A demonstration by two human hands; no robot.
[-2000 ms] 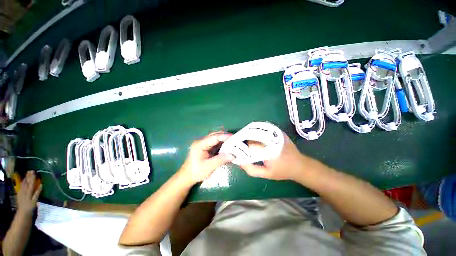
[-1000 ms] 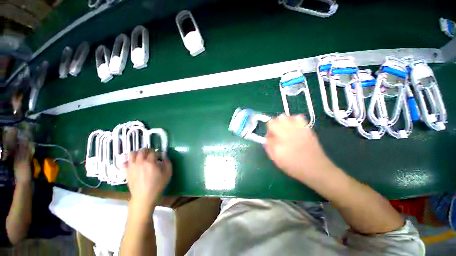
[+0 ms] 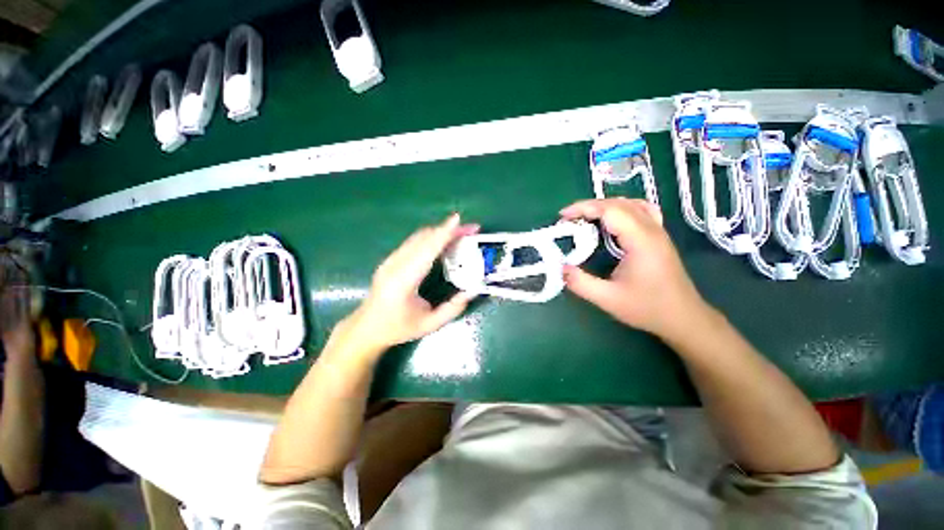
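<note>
Both my hands hold white coiled cable loops over the green bench at the centre. A small blue part shows inside them. They look like two loops overlapping, but I cannot tell for certain. My left hand grips their left end between thumb and fingers. My right hand grips their right end. One blue-marked unit lies just behind my right hand, partly hidden by it. A pile of overlapping blue-marked units lies at the right. A row of plain-ended units stands close together at the left.
A pale metal rail separates the bench from the green belt, which carries more white loops. A brown carton with a white liner is below the bench edge. Another person's arm and orange objects are at far left.
My left hand has left the plain-ended row for the centre and now holds the work with my right hand. One second ago my right hand alone held a blue-marked unit. The camera view has shifted slightly.
</note>
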